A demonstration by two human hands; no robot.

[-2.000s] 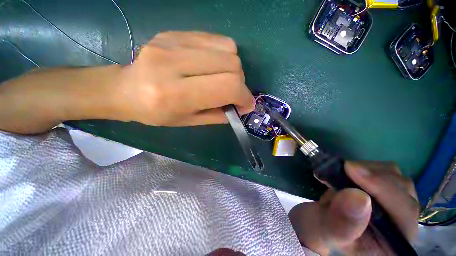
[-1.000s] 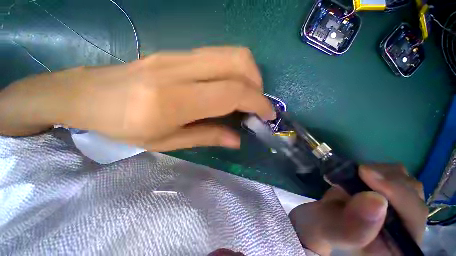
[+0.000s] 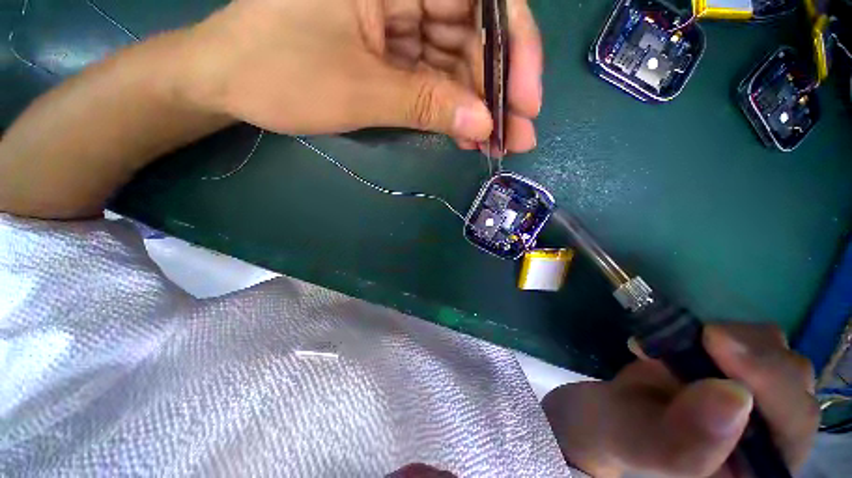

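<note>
My left hand point(image 3: 411, 84) holds dark tweezers point(image 3: 496, 84) upright between thumb and fingers, their tips at the upper rim of the watch case. The watch case point(image 3: 509, 216) lies open side up with a dark circuit board point(image 3: 505, 218) inside. A yellow-edged silver battery point(image 3: 545, 270) lies just below it. My right hand point(image 3: 701, 401) holds the black soldering iron point(image 3: 668, 327), whose thin barrel points up and left, its tip beside the case's right rim; whether it touches cannot be told. Solder wire point(image 3: 374, 186) runs from under my left wrist to the case's left side.
Two similar open cases lie at upper right, one nearer point(image 3: 649, 51) and one farther point(image 3: 781, 101), with yellow-edged batteries point(image 3: 724, 8) by them. A blue strip point(image 3: 827, 308) is at the right edge, with thin cables below. The green mat's point(image 3: 374, 252) front edge borders my pale smock.
My left hand has turned and moved up; the tweezers now point down at the case, which was partly covered. The iron has moved right, away from the board. The wire now reaches the case.
</note>
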